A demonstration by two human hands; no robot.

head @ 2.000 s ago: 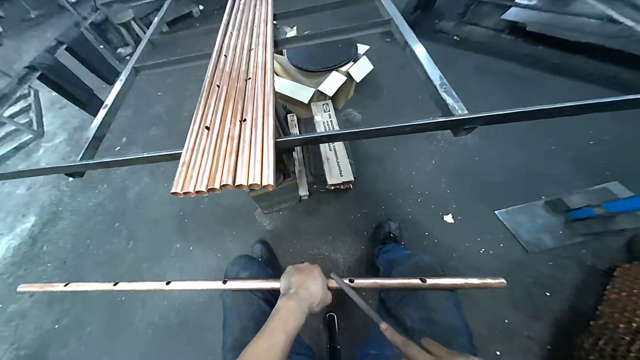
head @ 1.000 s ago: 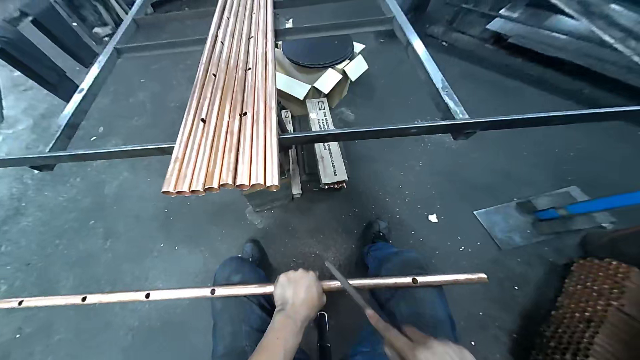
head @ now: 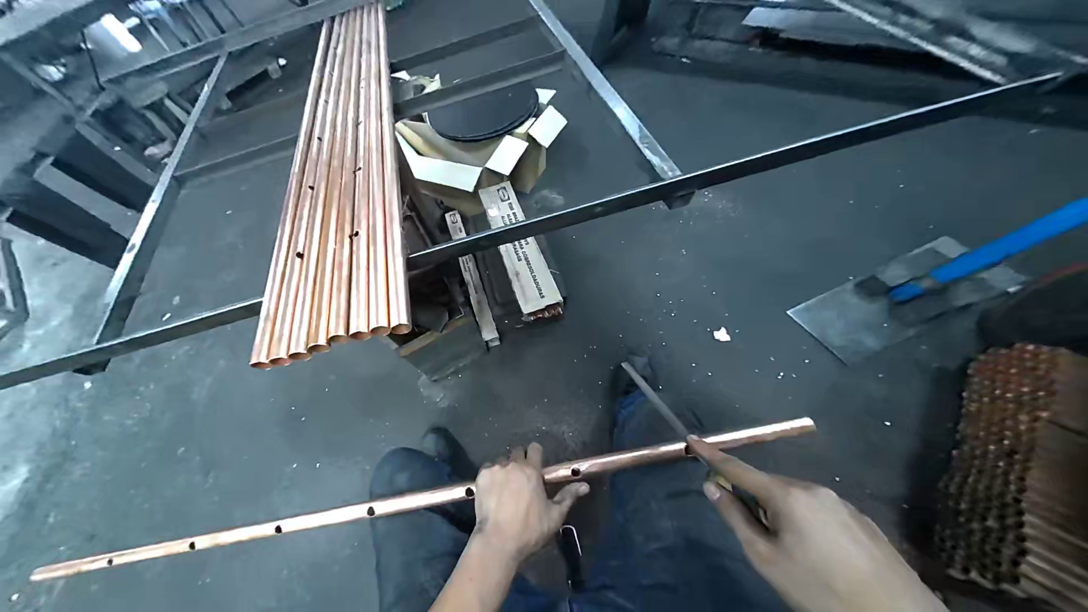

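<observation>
A copper tube (head: 323, 521) with several small holes along one side lies across my thighs, its right end tilted up in the view. My left hand (head: 518, 501) rests on the tube near its middle, palm down, holding it with the thumb spread below. My right hand (head: 790, 518) grips the handle of a slim metal file (head: 656, 398). The file crosses the tube at a hole near its right end, its tip pointing away to the upper left. Most of the handle is hidden by my fingers.
A row of copper tubes (head: 348, 204) rests on a steel frame (head: 595, 208) ahead. Beneath stand an opened cardboard carton (head: 442, 170) and a long printed box (head: 523, 263). At right are a flat metal plate (head: 909, 297) with a blue handle (head: 1011, 246) and stacked copper tubes (head: 1011, 467).
The tube in my left hand has shifted leftward and then right, and now slants with its right end higher. The file has moved from near my left hand to a hole farther right.
</observation>
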